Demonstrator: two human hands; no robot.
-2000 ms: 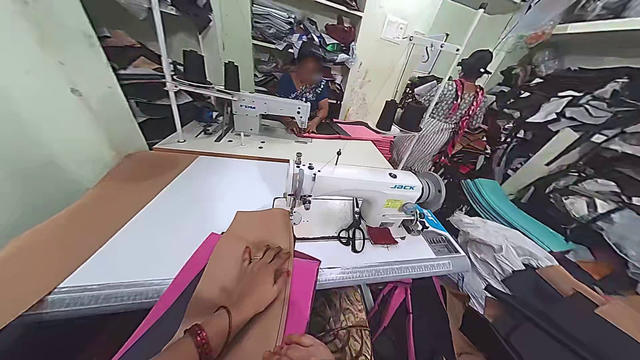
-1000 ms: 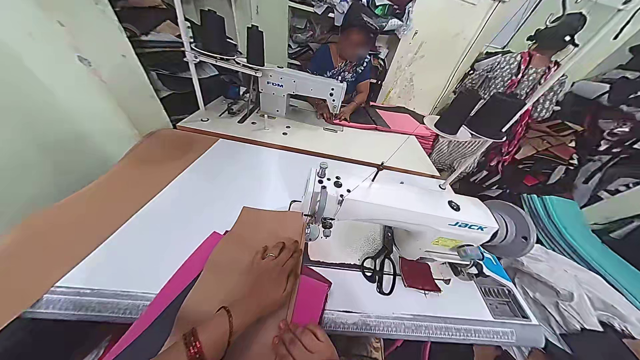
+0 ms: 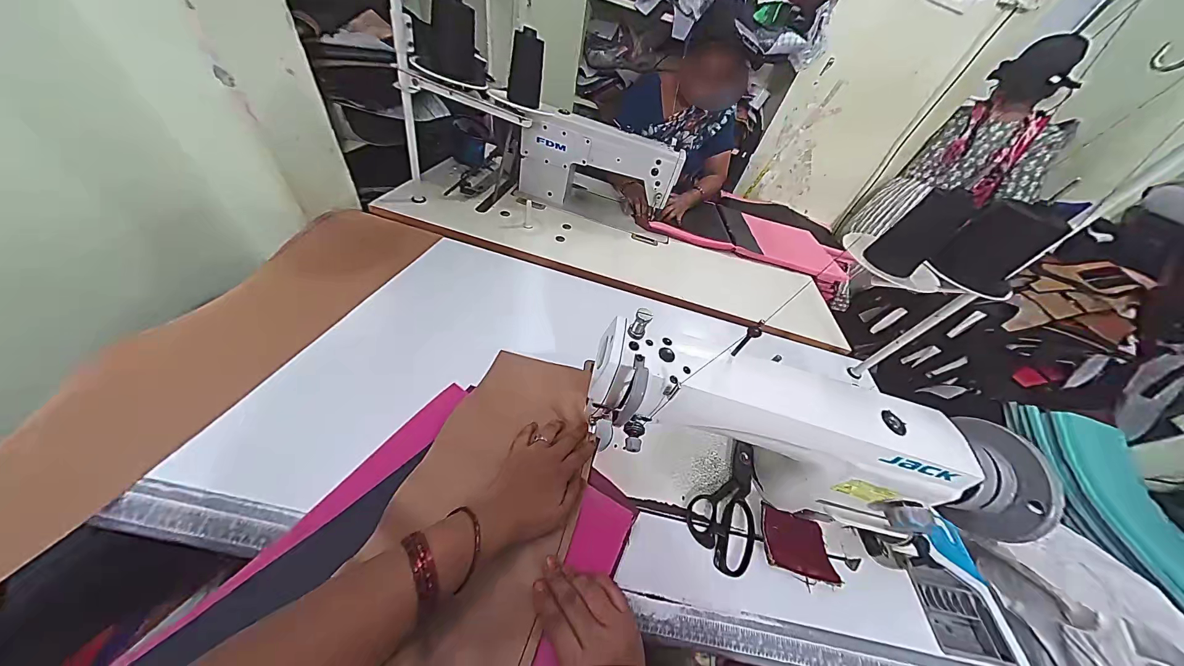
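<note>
My left hand (image 3: 541,472), with a ring and bangles at the wrist, lies flat on a brown sheet (image 3: 462,425) close to the needle area of a white Jack sewing machine (image 3: 795,407). The sheet's right edge runs under the presser foot. Beneath it show a magenta panel (image 3: 597,532) and a dark grey layer (image 3: 342,509). My right hand (image 3: 587,615) rests lower down, its fingers on the magenta panel and at the brown edge. Black-handled scissors (image 3: 726,527) and a dark red fabric scrap (image 3: 800,546) lie right of the needle.
Across the white table (image 3: 370,370) stands an FDM sewing machine (image 3: 592,157), where a co-worker handles pink and black pieces (image 3: 786,240). Another person (image 3: 999,148) stands behind black thread cones (image 3: 990,240). Teal sheets (image 3: 1110,490) are stacked at right; a metal-like edge strip (image 3: 758,634) borders the table.
The view has shifted closer to the machine. My left hand now lies nearer the needle, its fingers flatter on the brown sheet. My right hand has come further into view.
</note>
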